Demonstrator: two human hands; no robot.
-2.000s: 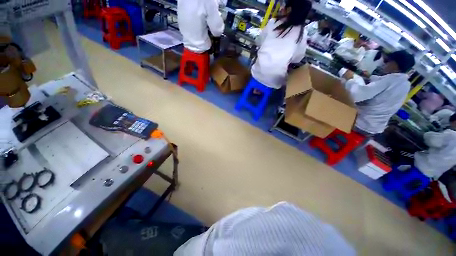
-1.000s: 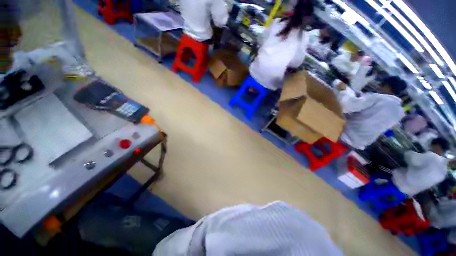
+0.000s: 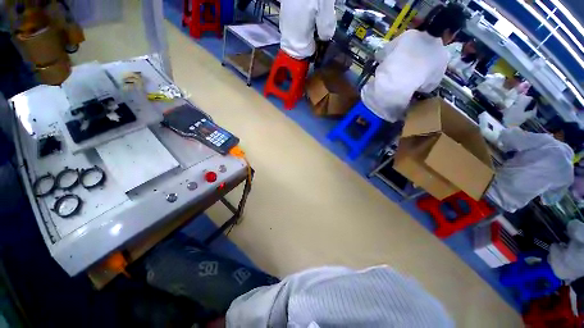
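Observation:
Neither of my hands shows in the picture; a white striped sleeve or smock (image 3: 346, 298) fills the bottom middle. On the white machine table (image 3: 96, 227) at the left, several black rings (image 3: 68, 205) lie near the front left corner. The black fixture (image 3: 101, 119) with shiny metal details sits behind the pale flat plate (image 3: 136, 159). A gold-brass dispensing head (image 3: 48, 51) hangs at the upper left. A small dark cluster of parts (image 3: 48, 145) lies left of the fixture.
A dark teach pendant (image 3: 200, 128) lies at the table's right side. A red button (image 3: 210, 176) and silver ones line the sloped front edge. Small yellow items (image 3: 160, 96) are at the right rear. Across the aisle are seated people, an open cardboard box (image 3: 445, 150) and stools.
The view has swung left, so the machine table sits further into the picture and more of its left side shows. The rings and pendant look unmoved on the table.

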